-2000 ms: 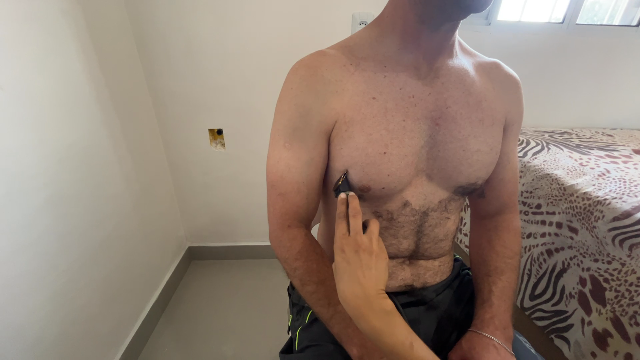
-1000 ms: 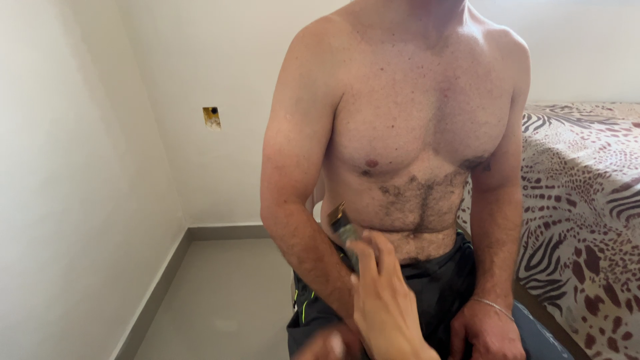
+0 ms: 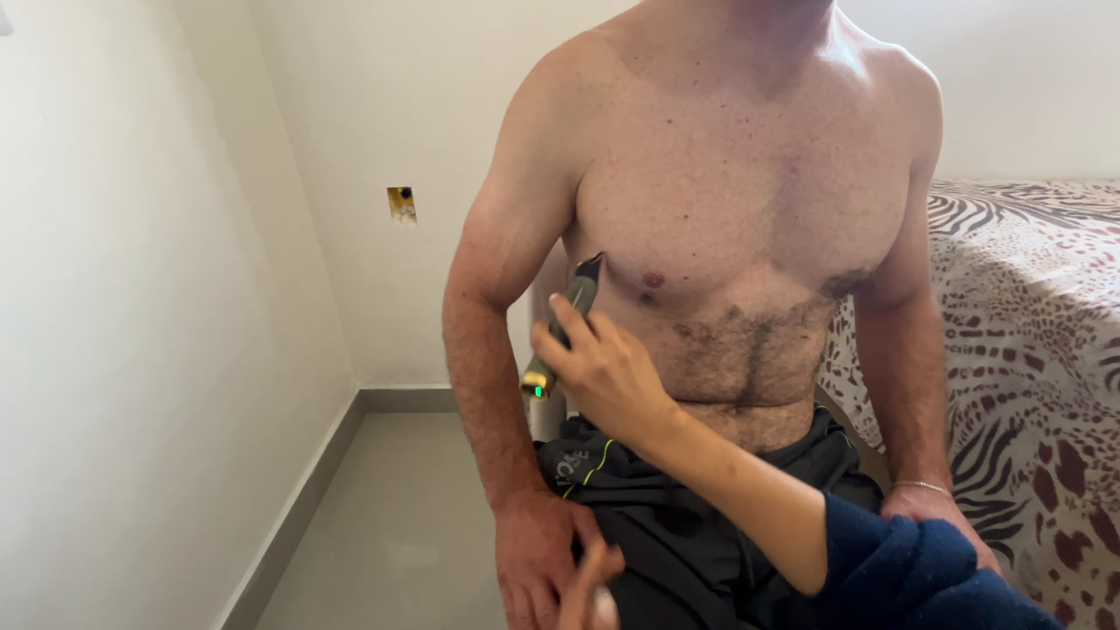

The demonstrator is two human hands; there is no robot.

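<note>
My right hand (image 3: 608,367) grips a dark green cordless hair trimmer (image 3: 560,328) with a gold end cap and a small green light. The trimmer points up and its black head is at the side of the seated person's bare chest (image 3: 717,192), beside the nipple. Dark hair covers the belly (image 3: 752,350), and a patch lies under the other side of the chest. My left hand (image 3: 593,591) shows only in part at the bottom edge, blurred, with fingers raised near the person's hand (image 3: 534,547); whether it holds anything cannot be told.
The seated person wears dark shorts (image 3: 665,534) and rests both hands low at the thighs. A bed with an animal-print cover (image 3: 1024,350) stands at the right. White walls meet at the left, with an open socket box (image 3: 402,206) and a grey baseboard (image 3: 407,401).
The trimmer has risen from beside the belly to the side of the chest. Two seconds ago it was at the chest near the nipple. The left hand has stayed low in view since one second ago.
</note>
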